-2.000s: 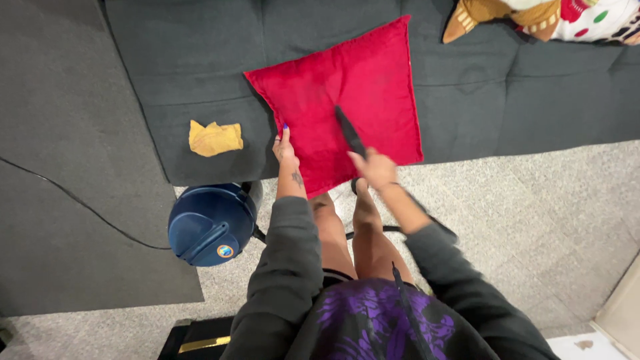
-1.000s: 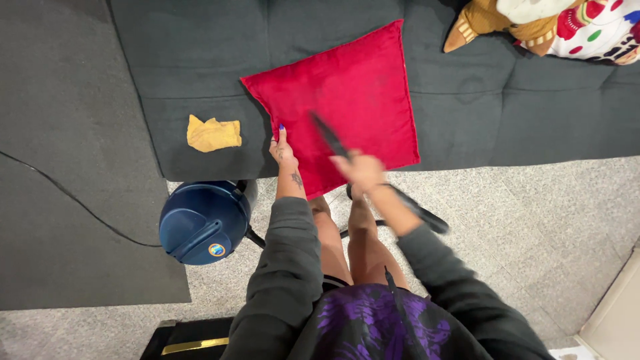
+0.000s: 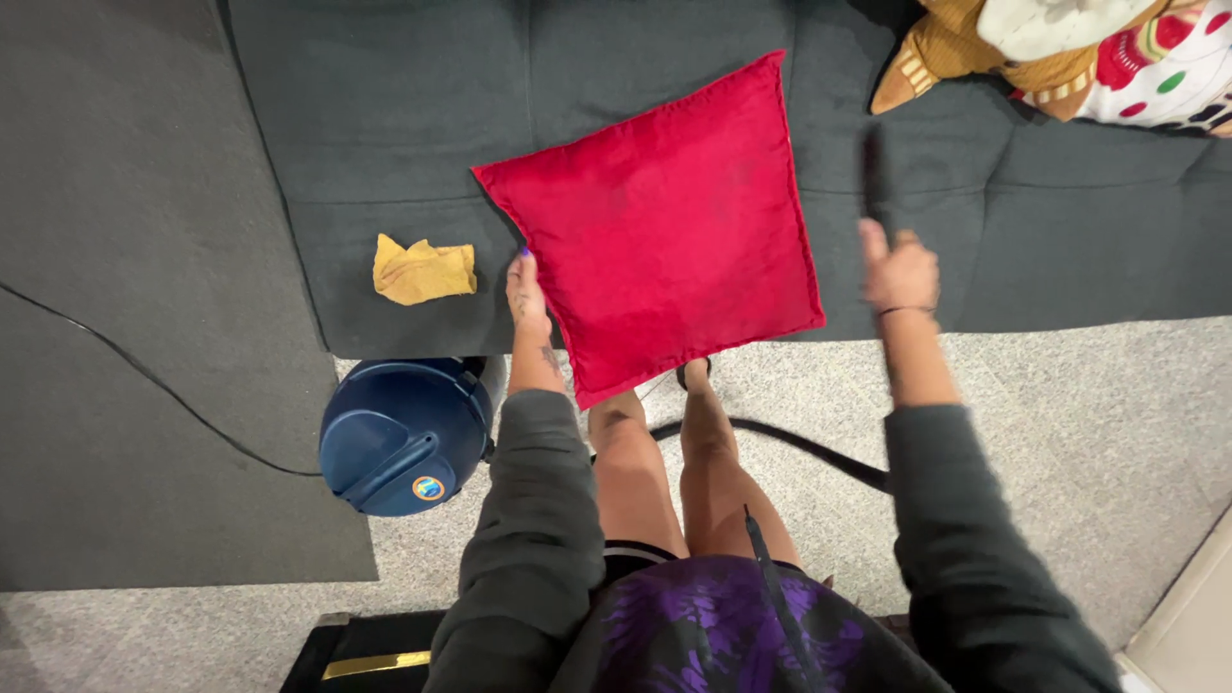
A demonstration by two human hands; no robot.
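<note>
A square red cushion (image 3: pixel 674 221) lies at a slant on the dark grey tufted sofa seat (image 3: pixel 414 87), one corner past its front edge. At the cushion's left edge, my left hand (image 3: pixel 527 294) holds it, thumb on top and the other fingers hidden beneath. My right hand (image 3: pixel 901 269) grips a black vacuum cleaner nozzle (image 3: pixel 874 173), blurred, above the seat to the right of the cushion and apart from it. A black hose (image 3: pixel 818 450) runs behind my legs toward my right forearm. Left of my left hand, a crumpled yellow cloth (image 3: pixel 423 271) rests on the seat.
A blue canister vacuum cleaner (image 3: pixel 385 433) stands on the floor at the sofa's front left, with a black cord (image 3: pixel 144 371) running left over a dark grey mat (image 3: pixel 192 520). Stuffed items (image 3: pixel 1039 58) lie at the seat's back right. A black object with a gold strip (image 3: pixel 375 664) is at the lower left.
My right hand has moved right with the nozzle, from over the cushion to beside it. My left hand remains at the cushion's left edge.
</note>
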